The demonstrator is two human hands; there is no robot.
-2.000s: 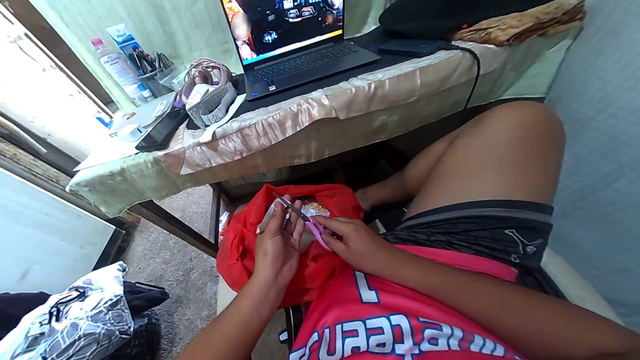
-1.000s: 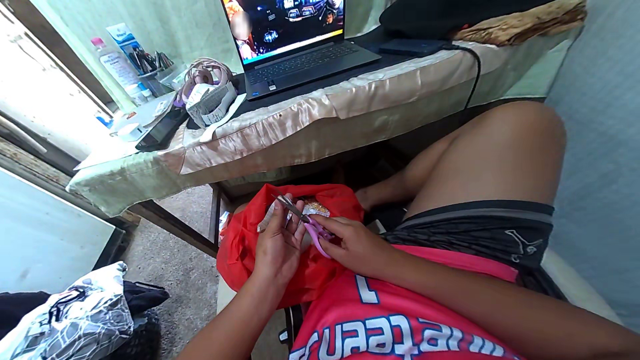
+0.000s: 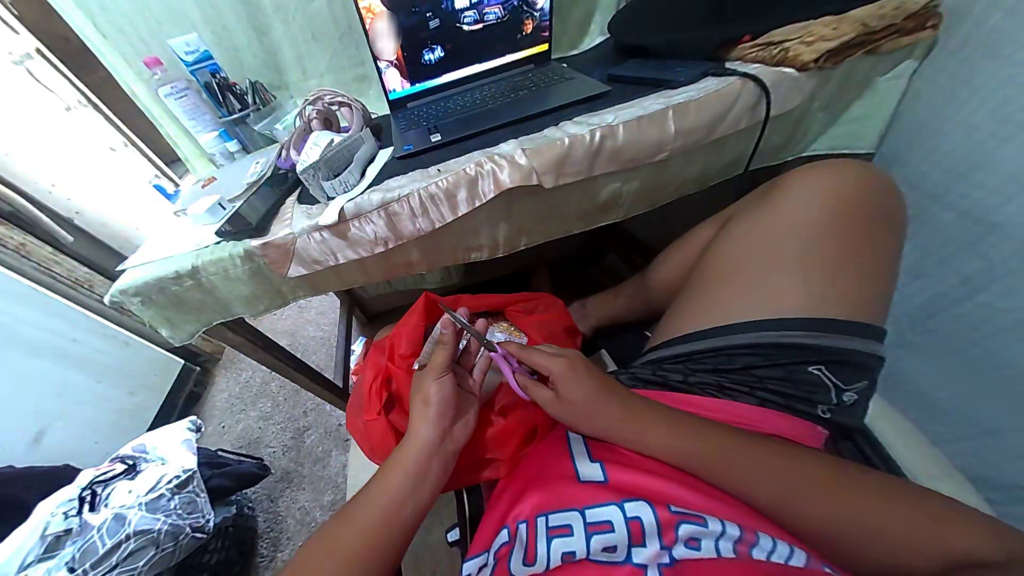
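Observation:
A pair of scissors [image 3: 506, 364] with pink-purple handles is in my right hand [image 3: 570, 386], its fingers around the loops. The blades point up and left, across the fingers of my left hand [image 3: 450, 392]. That hand is palm up with bent fingers; a small pale piece seems to lie at its thumb, but whether it is gripped is unclear. Both hands are over a red fabric bag [image 3: 384, 400] at my lap. Inside the bag, behind my fingers, shiny silver and gold wrappers [image 3: 506, 330] show in part.
A cloth-covered table [image 3: 480, 200] stands ahead, bearing a laptop [image 3: 488, 96], a roll of grey strap [image 3: 340, 164], a clear bottle [image 3: 188, 104] and a cup of pens [image 3: 244, 120]. A black cable [image 3: 764, 120] hangs over its edge. Bundled clothes [image 3: 136, 504] are at the lower left.

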